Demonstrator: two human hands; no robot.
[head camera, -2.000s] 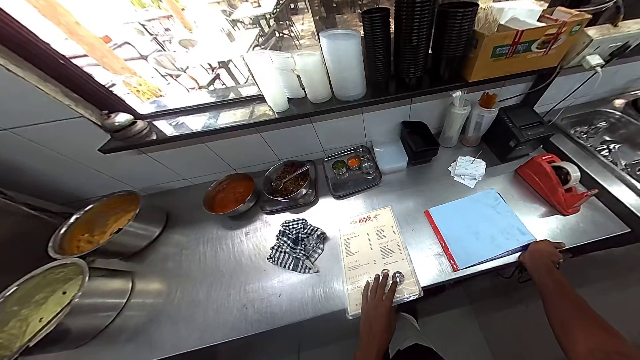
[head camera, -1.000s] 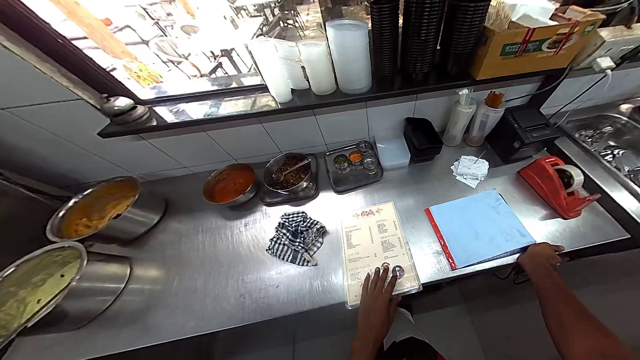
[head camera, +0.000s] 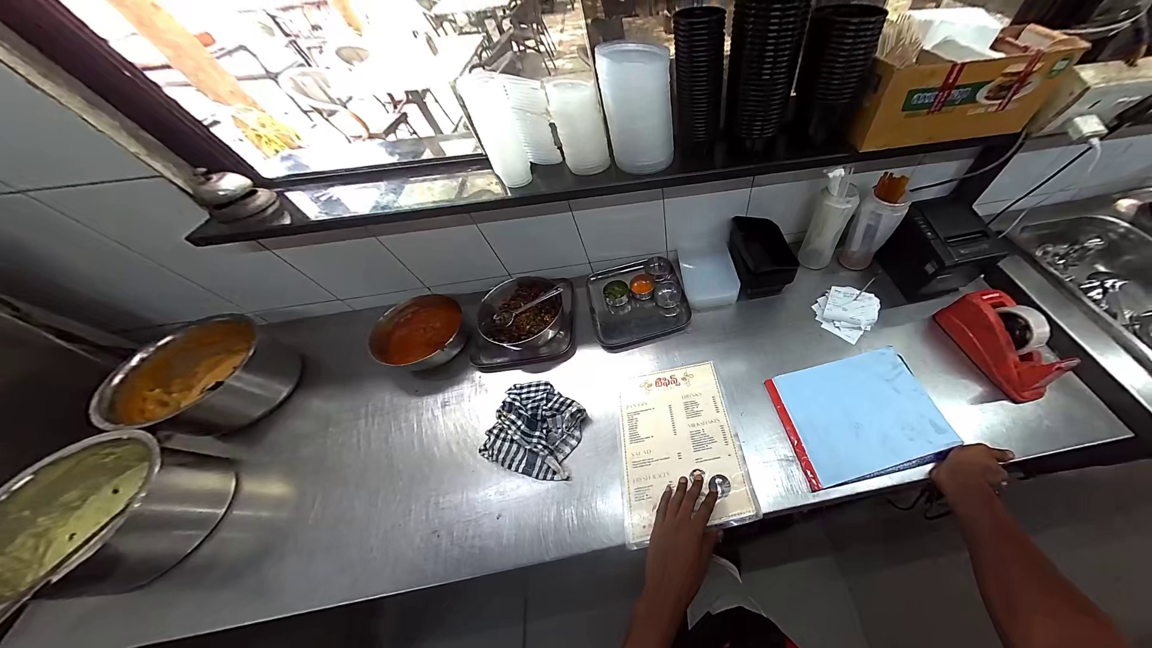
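Observation:
My left hand (head camera: 682, 533) rests with its fingers spread a little on the lower part of a laminated menu (head camera: 684, 432), which lies flat on the steel counter (head camera: 360, 504). At the counter's front edge my right hand (head camera: 970, 470) is beside the lower right corner of a light blue folder (head camera: 862, 416) with a red spine; its fingers are curled and it is unclear whether they grip the edge. A crumpled black-and-white checked cloth (head camera: 535, 430) lies left of the menu. Behind the menu stands a steel tray (head camera: 621, 331) with small cups of garnish.
Steel pots (head camera: 261, 378) of food stand at the left, with a bowl of red sauce (head camera: 418, 331) and a bowl of dark mix (head camera: 522, 313) behind the cloth. A red tape dispenser (head camera: 999, 351), paper slips (head camera: 847, 311), a black printer (head camera: 945, 241) and a sink (head camera: 1093, 261) are at the right.

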